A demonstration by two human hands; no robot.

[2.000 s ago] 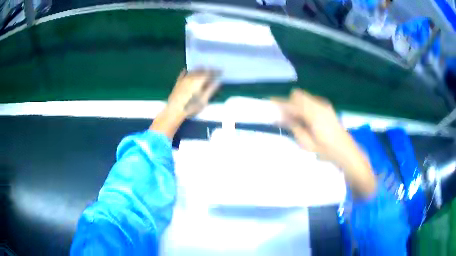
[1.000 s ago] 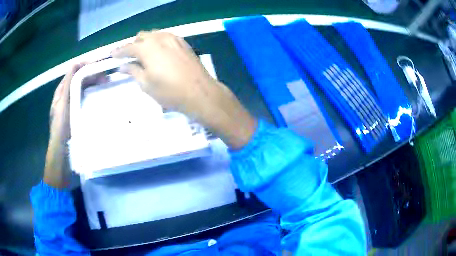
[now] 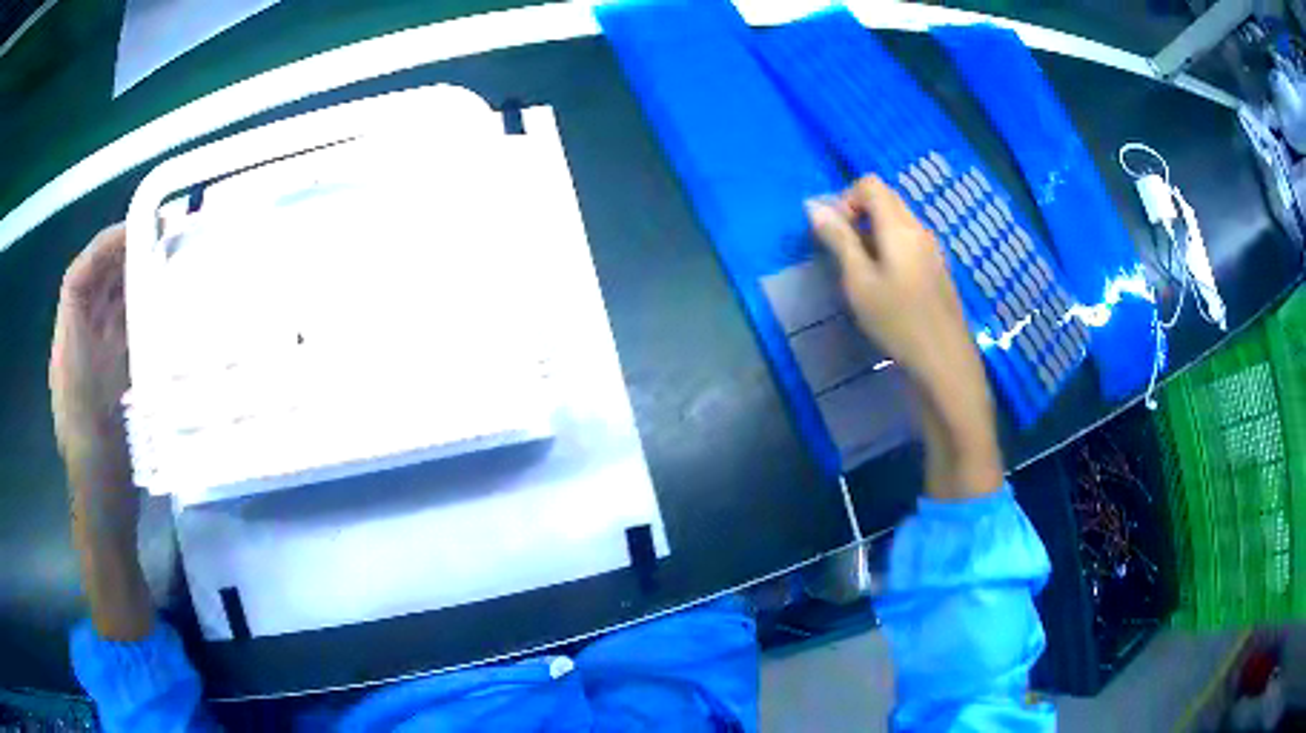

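Observation:
The white housing (image 3: 344, 344) lies on the white protective sheet (image 3: 430, 576), with the rounded white loop stand (image 3: 308, 122) at its far side. My left hand (image 3: 93, 337) is at the left edge of the housing, its fingers partly hidden behind it. My right hand (image 3: 895, 272) is over the left blue liner sheet (image 3: 702, 158), which carries large grey pads (image 3: 838, 365). Its thumb and index finger are pinched together at the upper pads; whether a pad is between them cannot be told.
Small grey pads (image 3: 988, 244) sit in rows on the middle blue sheet (image 3: 838, 72). Another blue sheet (image 3: 1024, 122), a white corded device (image 3: 1157, 201), a dark parts tray (image 3: 1103, 544) and a green crate (image 3: 1246, 473) are at right. The green belt (image 3: 358, 36) runs behind.
My right hand has left the housing and moved right to the left blue sheet. My left hand stays at the housing's left side. The view has shifted so more of the white sheet shows.

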